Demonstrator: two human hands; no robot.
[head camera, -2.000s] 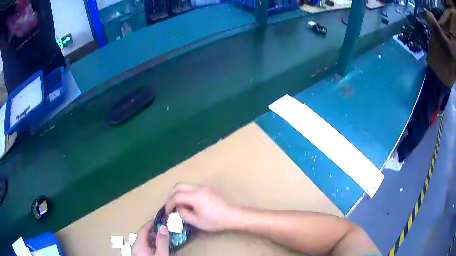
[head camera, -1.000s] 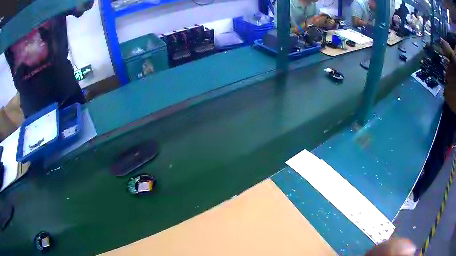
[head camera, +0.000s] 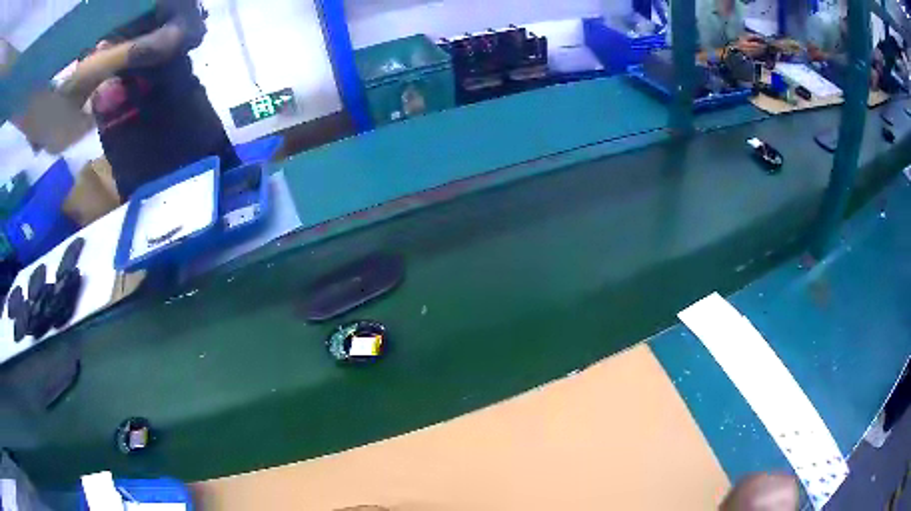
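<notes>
Only a thin skin-coloured sliver (head camera: 360, 508), perhaps the top of my right hand, shows at the bottom edge; its fingers and anything in them are cut off. A rounded bare part of an arm (head camera: 764, 492), perhaps my elbow, shows at the bottom right. My left hand is not in view. A round black unit (head camera: 357, 342) with green board and a white-and-yellow patch lies on the dark green belt (head camera: 519, 269). A smaller-looking round unit (head camera: 134, 436) lies at lower left. A flat black oval piece (head camera: 352, 286) lies just behind the nearer unit.
The tan cardboard (head camera: 539, 439) lies in front, with a white strip (head camera: 764, 391) to its right. A blue bin (head camera: 155, 491) is at lower left. Blue trays (head camera: 172, 217) and black oval pieces (head camera: 45, 299) are across the belt, near a standing person. A green post (head camera: 849, 140) rises at right.
The view has tilted up and swung left. Both hands and the held unit have left the clear view. A round unit now lies on the belt beside the oval piece; its placing is not shown.
</notes>
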